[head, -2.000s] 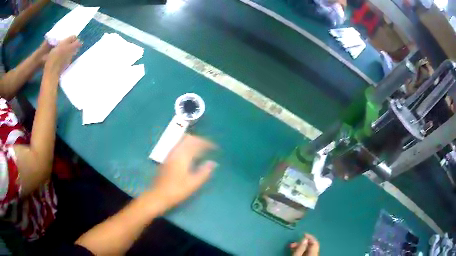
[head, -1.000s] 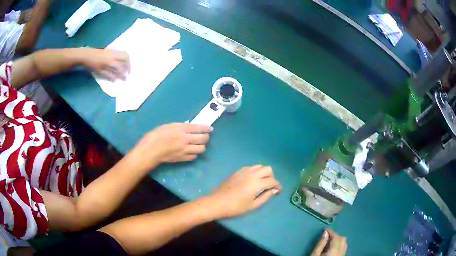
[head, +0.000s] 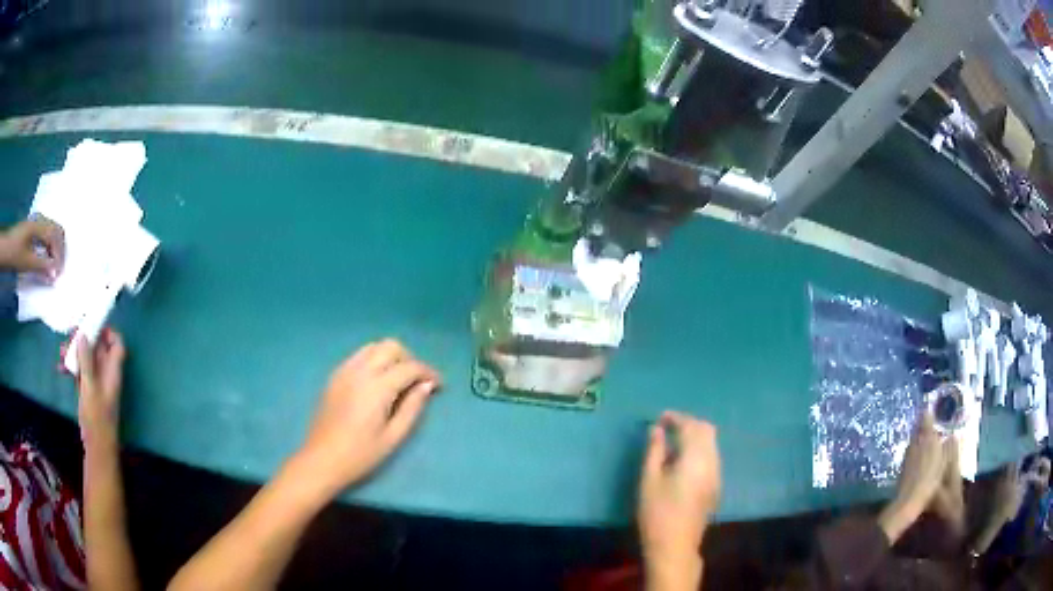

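The green hand press (head: 537, 390) stands upright on the bench in front of me, its dark head over a pale fixture block (head: 564, 309). A white piece (head: 606, 271) sits at the fixture's upper right, under the head. My left hand (head: 367, 410) rests on the bench left of the press, thumb apart from its curled fingers, nothing visible in it. My right hand (head: 679, 479) is right of the press base with curled fingers; whether it holds something small is unclear. Neither hand touches the press.
At left, a neighbour's hands hold a white housing (head: 102, 309) by white sheets (head: 87, 208). At right lies a clear plastic sheet (head: 860, 387). Beside it another person's hands hold a white housing with a dark-centred ring (head: 947, 406), near more white housings (head: 1022, 358). A pale rail (head: 346, 129) runs behind.
The view has swung right. The housing that lay on the bench is now in the left neighbour's hand by the sheets. My left hand has moved from beside it toward the press.
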